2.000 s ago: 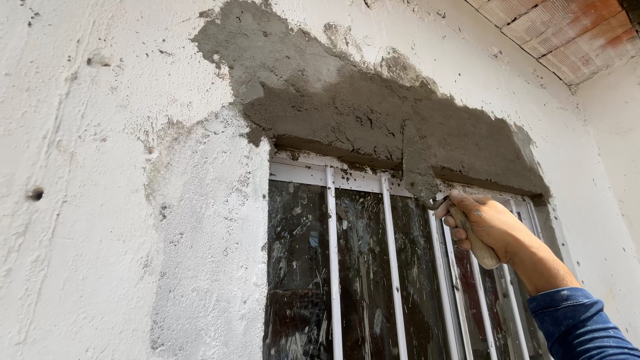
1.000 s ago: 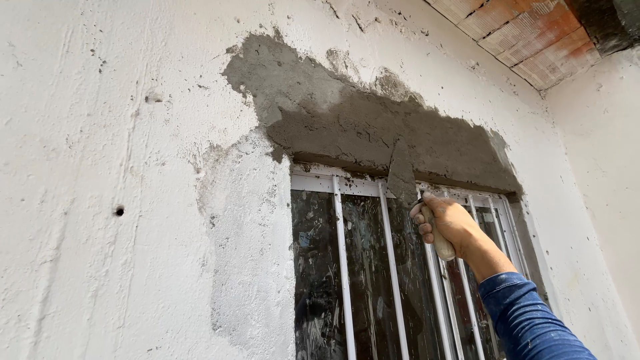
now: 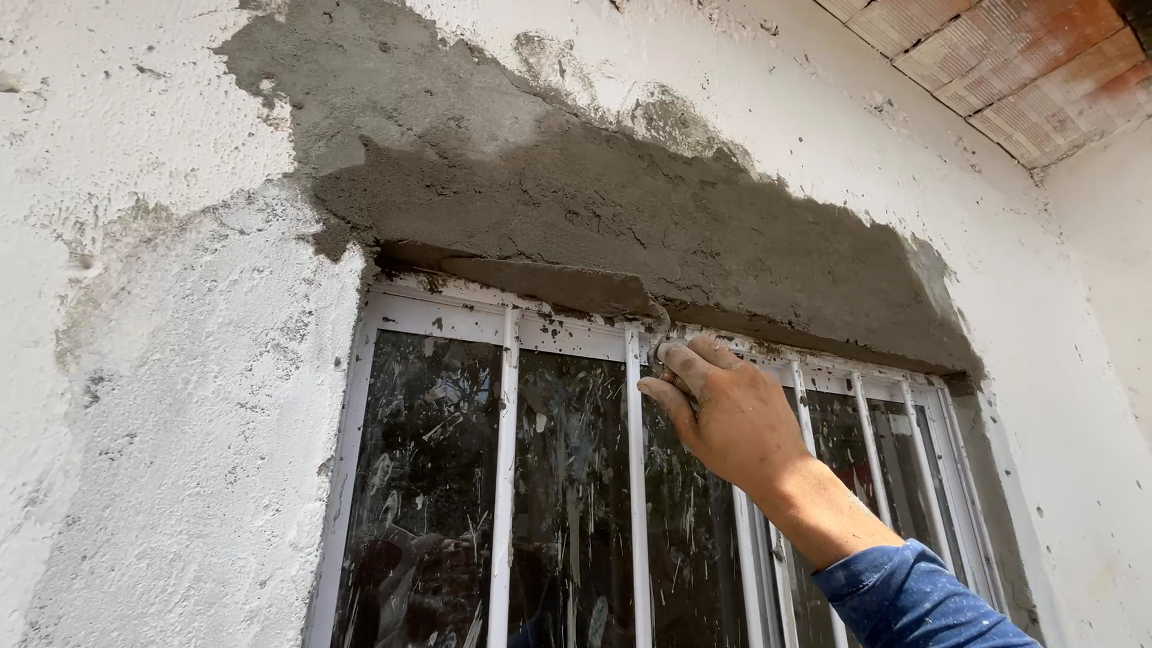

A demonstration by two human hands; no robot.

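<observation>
My right hand (image 3: 720, 396), in a blue sleeve, grips a pointing trowel by its handle, which the fingers mostly hide. The mortar-coated trowel blade (image 3: 558, 284) points left and lies along the underside of the lintel, just above the window frame (image 3: 576, 337). Above it, a broad patch of grey mortar (image 3: 576, 198) covers the wall, darker in its lower part and paler at the upper left. My left hand is not in view.
White metal bars (image 3: 506, 477) stand in front of splattered window glass (image 3: 423, 486). Rough white wall (image 3: 180, 450) lies to the left. A ceiling of ribbed clay blocks (image 3: 1035, 72) slopes across the upper right, above the side wall.
The trowel blade pointed up across the mortar face one second ago; now it lies lengthwise under the lintel edge, pointing left. The view has moved closer.
</observation>
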